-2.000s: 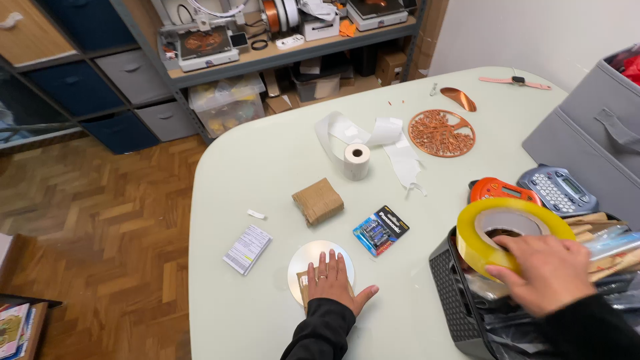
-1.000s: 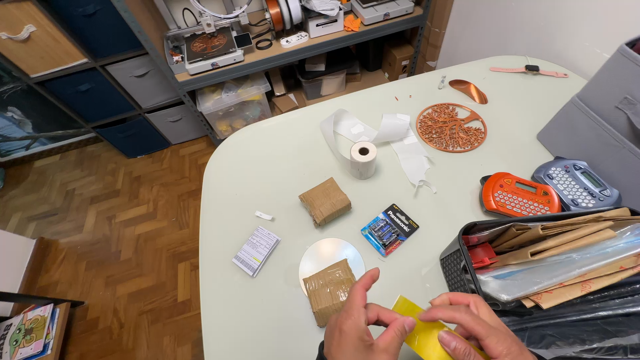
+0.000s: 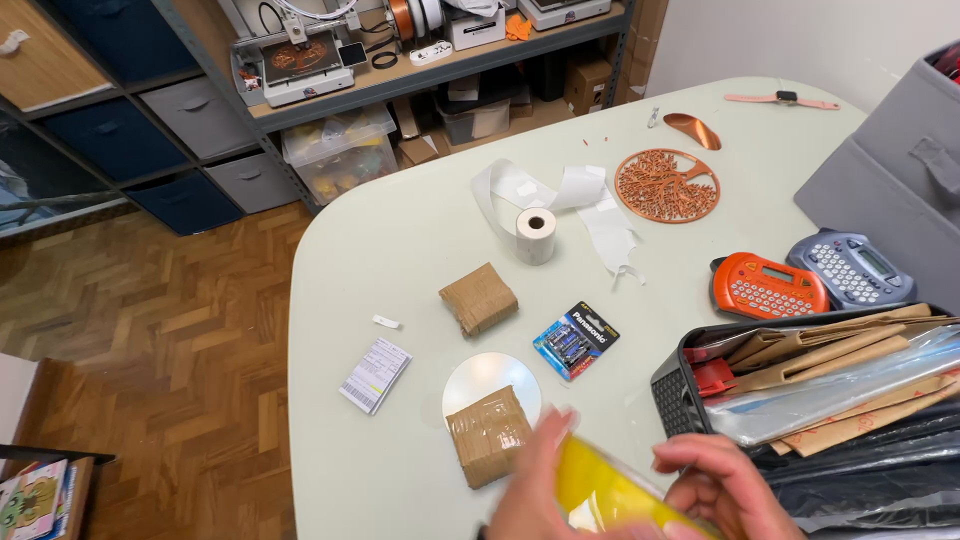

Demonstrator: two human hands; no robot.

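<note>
At the bottom centre, my left hand [image 3: 536, 480] grips a wide roll of yellow packing tape [image 3: 611, 491], its fingers blurred. On the roll's other side is my right hand [image 3: 724, 480], with curled fingers by the roll's edge; whether it grips the tape is unclear. Left of my left hand, a taped brown cardboard packet [image 3: 489, 436] lies partly over a shiny disc [image 3: 499, 371]. A second cardboard packet [image 3: 480, 298] sits farther back, with a blister pack of Panasonic batteries [image 3: 576, 340] to its right.
A black basket [image 3: 679, 390] of paper and plastic bags stands at right, before orange [image 3: 769, 286] and blue-grey [image 3: 851, 268] label makers. Farther back are a label roll [image 3: 535, 236], a copper-coloured tree disc [image 3: 667, 186] and a watch [image 3: 786, 97]. A folded printed paper [image 3: 376, 375] lies left.
Two seconds ago my left hand lay over the disc and packet, while my right hand held the tape above the basket. Both hands are now around the tape at the bottom, and the packet is uncovered.
</note>
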